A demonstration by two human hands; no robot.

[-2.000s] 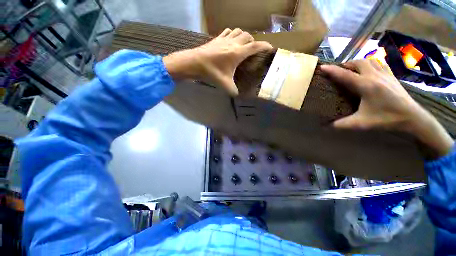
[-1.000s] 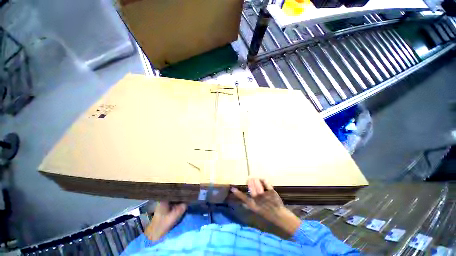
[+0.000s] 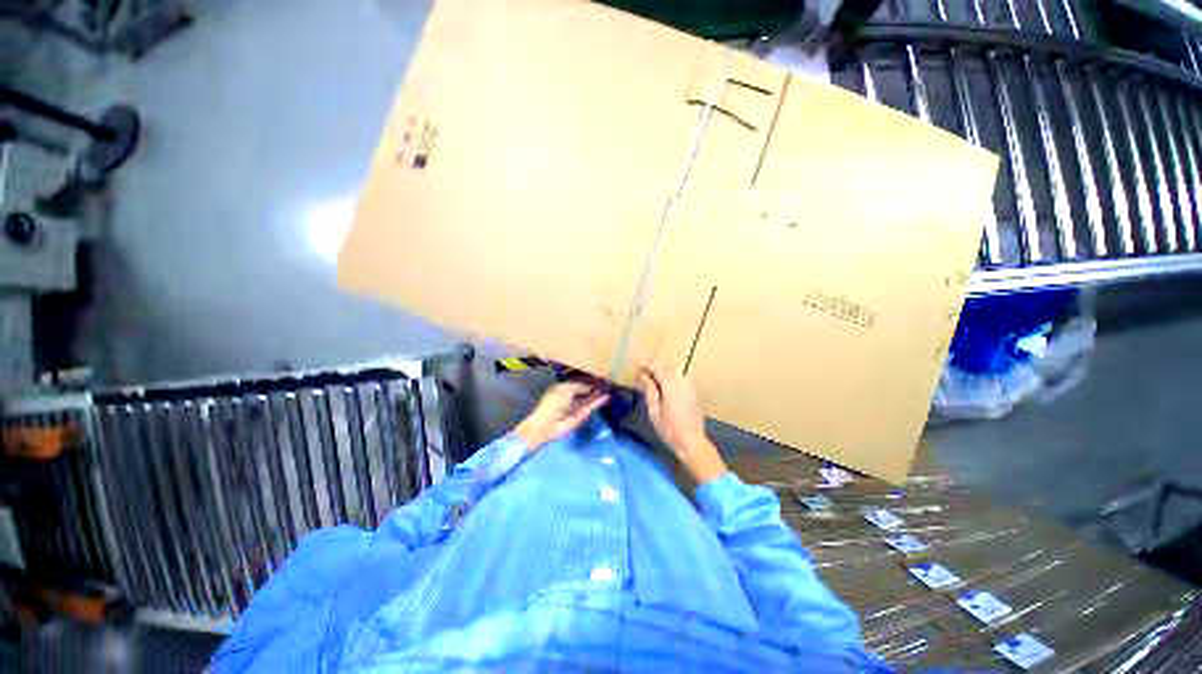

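A bundle of flat carton blanks [image 3: 527, 198] lies flat in front of my body, tilted in the view, with slots and printed marks on its top. A narrow strap [image 3: 670, 217] runs across its middle. My left hand [image 3: 567, 410] is at the near edge beside the strap's end; its fingertips are partly hidden. My right hand [image 3: 670, 402] is at the same edge, just right of the strap, with its fingers on the bundle's edge. Whether either hand grips the strap or the bundle cannot be told. What carries the bundle is mostly hidden beneath it.
A roller conveyor [image 3: 1055, 158] runs at the upper right, another roller section [image 3: 264, 487] at the lower left. A waste bag with blue film [image 3: 1008, 349] is right of the bundle. A stretch-wrapped pallet [image 3: 1015, 560] with white labels is at the lower right. Machine parts stand far left.
The bundle went from being held on edge to lying flat, then turned and shifted up and right in the view. Both hands have come together near the strap. The open carton has left the view.
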